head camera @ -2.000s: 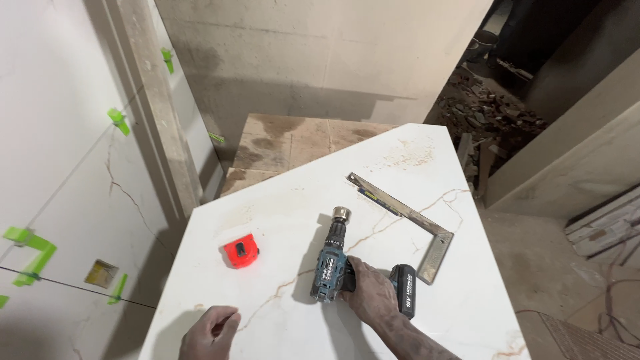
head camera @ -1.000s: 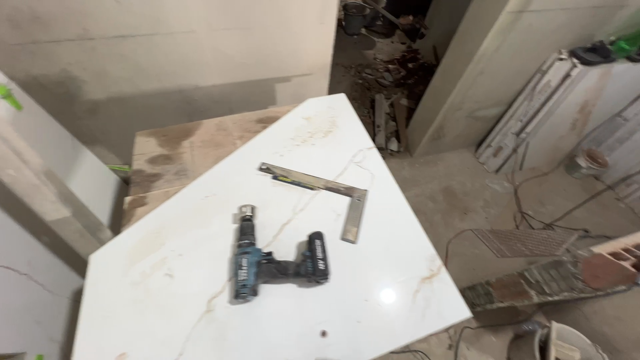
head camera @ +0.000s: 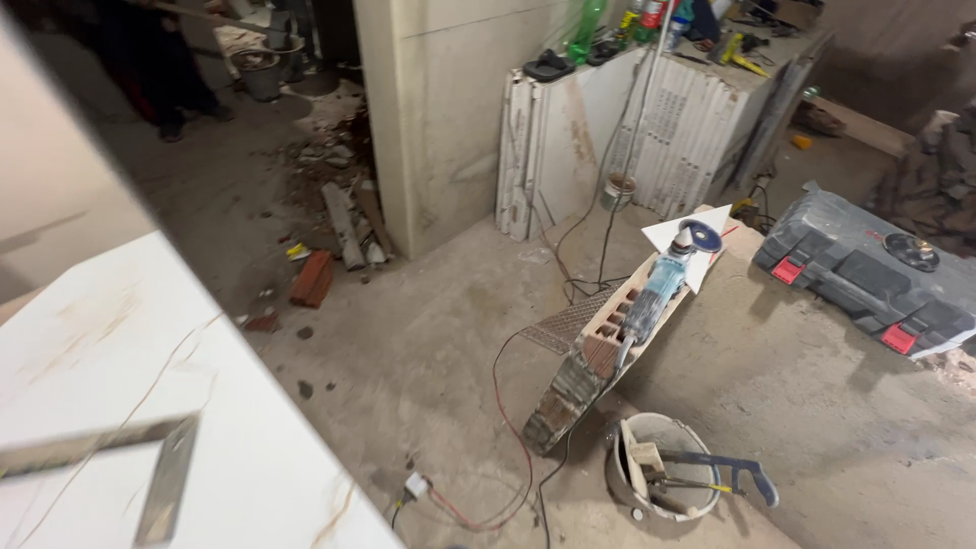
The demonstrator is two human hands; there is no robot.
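Neither of my hands shows in the view now. At the lower left, a metal try square (head camera: 169, 473) lies on a white veined tile slab (head camera: 252, 427), its left part cut off by the frame. An angle grinder (head camera: 654, 293) with a blue disc rests on top of a narrow brick ledge (head camera: 560, 393), a white triangular tile offcut (head camera: 698, 271) beneath its disc end. On the floor below, a bucket (head camera: 705, 507) holds a blue-handled hacksaw (head camera: 751, 469) and other tools. The cordless drill is out of view.
A grey tool case (head camera: 862, 267) with red latches lies at the right. Stacked tiles (head camera: 679, 130) lean near a wall corner (head camera: 404, 137). Cables and a plug connection (head camera: 416, 485) cross the floor. Rubble and a brick piece (head camera: 312, 279) lie left of centre. A person (head camera: 164, 69) stands at upper left.
The view has swung far to the right. Both hands, seen at the slab two seconds ago with one on the drill, are out of view, as are the drill and the red tape measure.
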